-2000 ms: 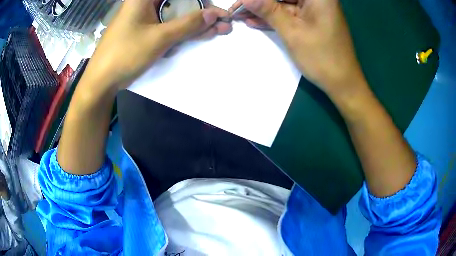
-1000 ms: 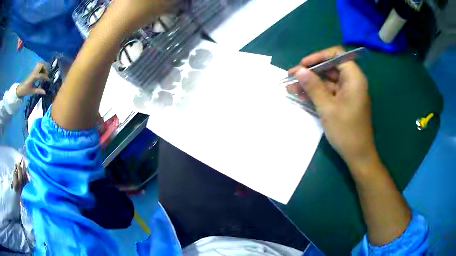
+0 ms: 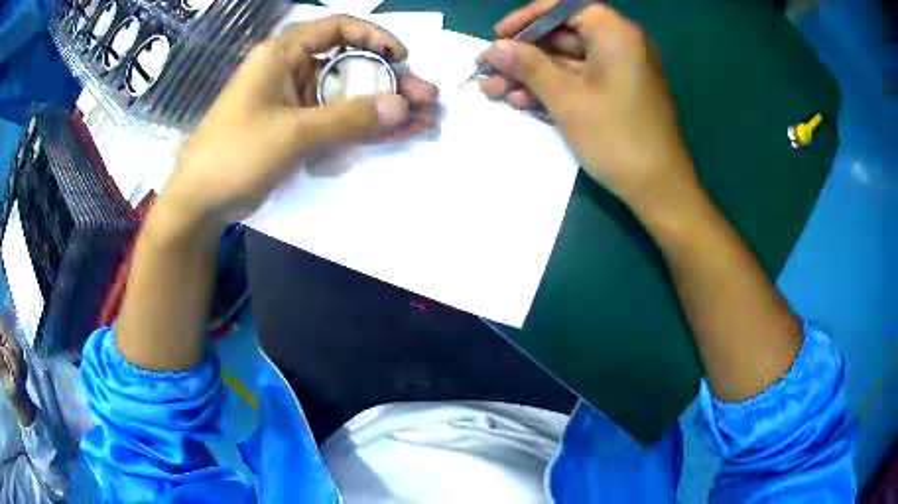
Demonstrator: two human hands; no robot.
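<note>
My left hand [image 3: 286, 113], bare, holds a round housing [image 3: 356, 81] with a dark and metallic rim around a pale disc, over the white backing sheet [image 3: 423, 221]. My right hand [image 3: 601, 98], bare, holds silver-grey tweezers [image 3: 551, 20] like a pen. Their tip points down-left near the sheet, a little right of the left fingertips. Whether the tip grips anything is too small to tell. Pale translucent round films [image 3: 335, 160] lie partly hidden under my left hand.
A clear blister tray [image 3: 148, 61] with several round parts stands at the upper left. Dark stacked trays [image 3: 74, 226] are at the far left, beside a coworker's hand [image 3: 12, 364]. A small yellow-headed item [image 3: 807, 129] lies on the green mat [image 3: 729, 108] near its right edge.
My left hand has come back from the blister tray and now holds a round housing. My right hand with the tweezers has moved closer to it. The camera view has shifted.
</note>
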